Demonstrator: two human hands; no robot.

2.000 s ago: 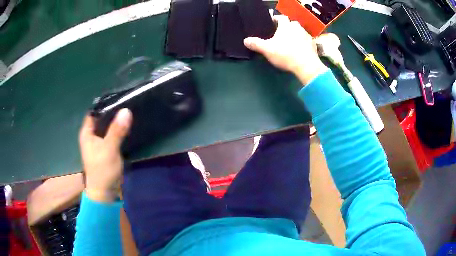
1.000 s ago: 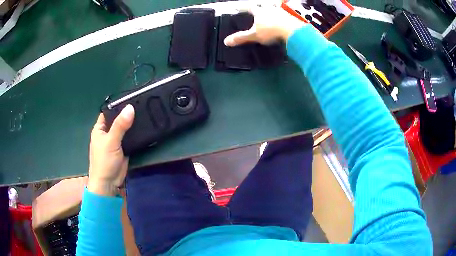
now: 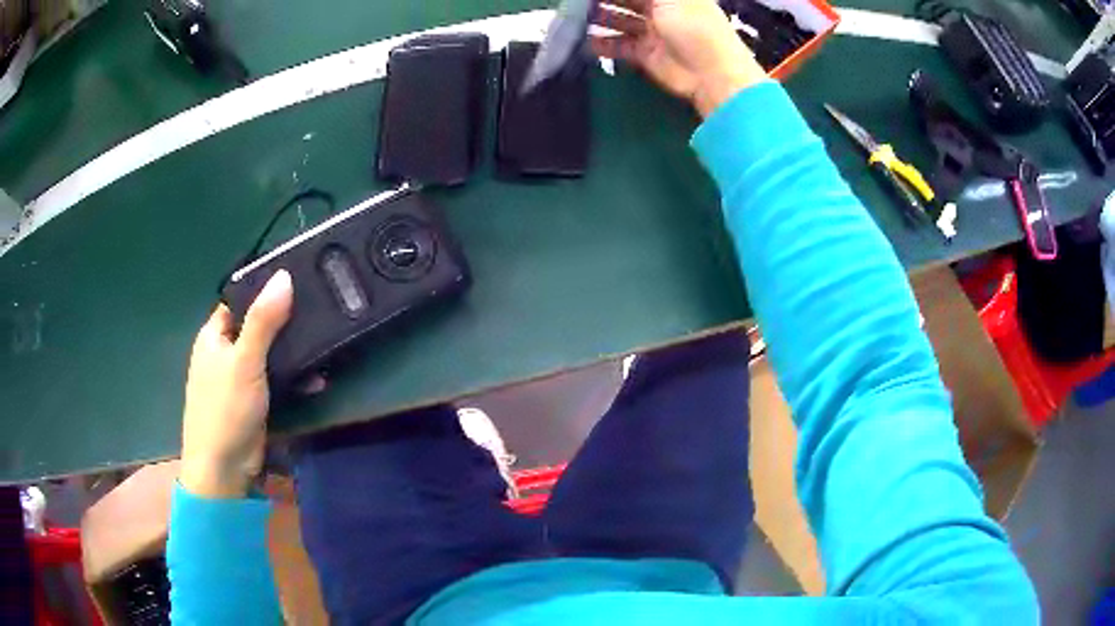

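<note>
My left hand (image 3: 232, 379) grips the left end of a black portable player (image 3: 349, 284), thumb on its face. The player's rear housing faces up, with a round recess and an oval one, a silver strip on its far edge and a thin strap loop at the left. My right hand (image 3: 660, 47) is at the far side of the bench and holds a thin, blurred dark panel (image 3: 560, 47) by its edge, tilted up. Two flat black panels lie side by side below it, a left one (image 3: 433, 110) and a right one (image 3: 542, 128).
An orange parts box (image 3: 807, 44) with black fittings stands beyond my right hand. Yellow-handled pliers (image 3: 899, 171), a pink-edged black item (image 3: 1033, 214) and a black unit (image 3: 993, 73) lie at the right. Cartons stand below the bench edge.
My right hand has lifted a thin panel off the right-hand stack. The player has turned over since the oldest frame, then shifted slightly left with my left hand. The mallet no longer shows.
</note>
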